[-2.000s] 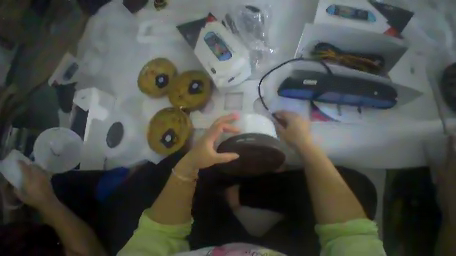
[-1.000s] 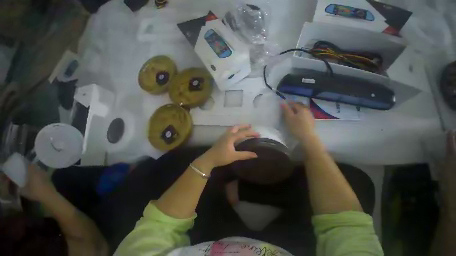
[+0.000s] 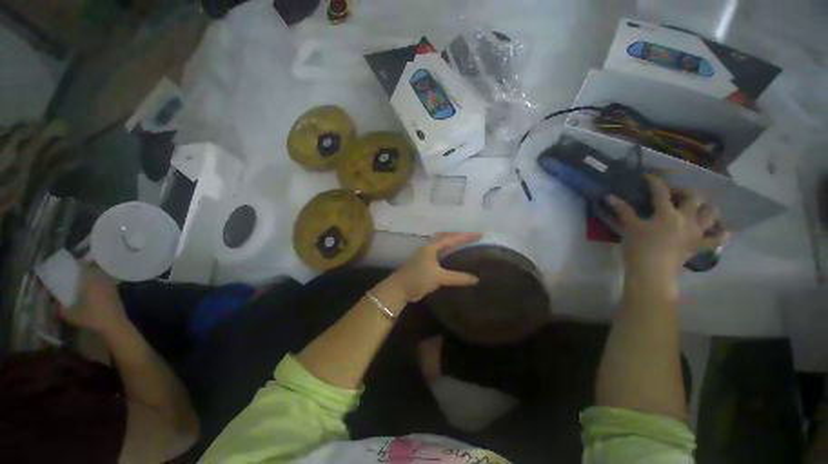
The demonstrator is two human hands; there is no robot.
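Observation:
My left hand [image 3: 434,270] holds a round housing by its upper left edge at the table's front edge; its dark brown round face [image 3: 495,294] is towards me, and little of its white side shows. My right hand [image 3: 663,222] grips the middle of the long glossy blue-black bar [image 3: 581,172], covering part of it. The bar's right end shows below the fingers. A thin black cable [image 3: 536,130] curves left of the bar, its free end on the white surface. Three gold discs [image 3: 332,228] with black centres lie left of the housing.
A white retail box [image 3: 440,113] and a crinkled clear bag [image 3: 497,68] stand behind. An open box with wires [image 3: 654,136] is behind the bar. A flat white insert [image 3: 431,217] lies beside the gold discs. At left, a neighbour's hand [image 3: 95,304] is near a round white part [image 3: 134,241].
My right hand has moved from the cable end onto the bar, which is now turned and shifted. The cable end lies loose. My left hand keeps hold of the housing. The whole view has shifted a little.

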